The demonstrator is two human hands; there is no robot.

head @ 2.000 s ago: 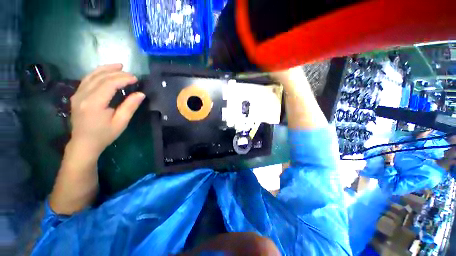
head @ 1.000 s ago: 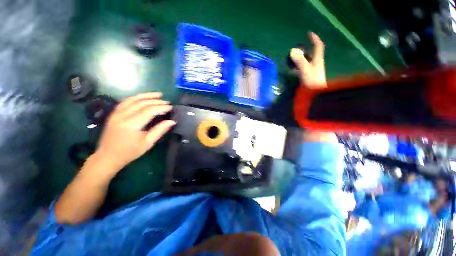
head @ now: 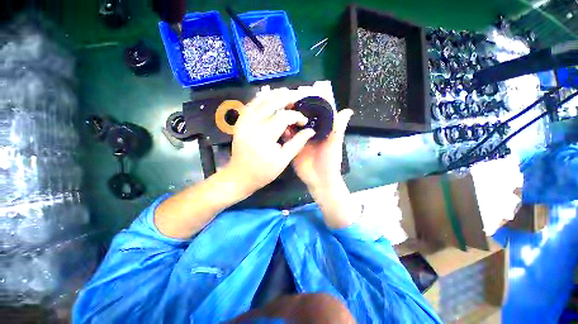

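My left hand point(head: 263, 139) and my right hand point(head: 323, 158) are together over the jig. Both hold a round black housing point(head: 315, 117), its open side partly facing up. My left fingertips are at its inner edge and my right hand cups it from the right and below. The cream-white jig block point(head: 322, 90) shows behind the hands, mostly covered. The tan-orange ring nest point(head: 222, 118) lies on the black jig base point(head: 204, 109), left of my left hand and partly hidden by it.
Two blue bins point(head: 201, 60) with small metal parts stand behind the jig; tweezers point(head: 246, 26) rest in the right one. A black parts tray point(head: 419, 79) stands right. Black sub-assemblies point(head: 128, 139) lie left. Rows of black pieces, an open carton point(head: 437, 218) and clear blister trays point(head: 38, 171) are further out.
My right hand has come back from the upper right to the jig. My left hand has moved right to meet it at the black housing. The large red-and-black screwdriver shape no longer covers the right side.
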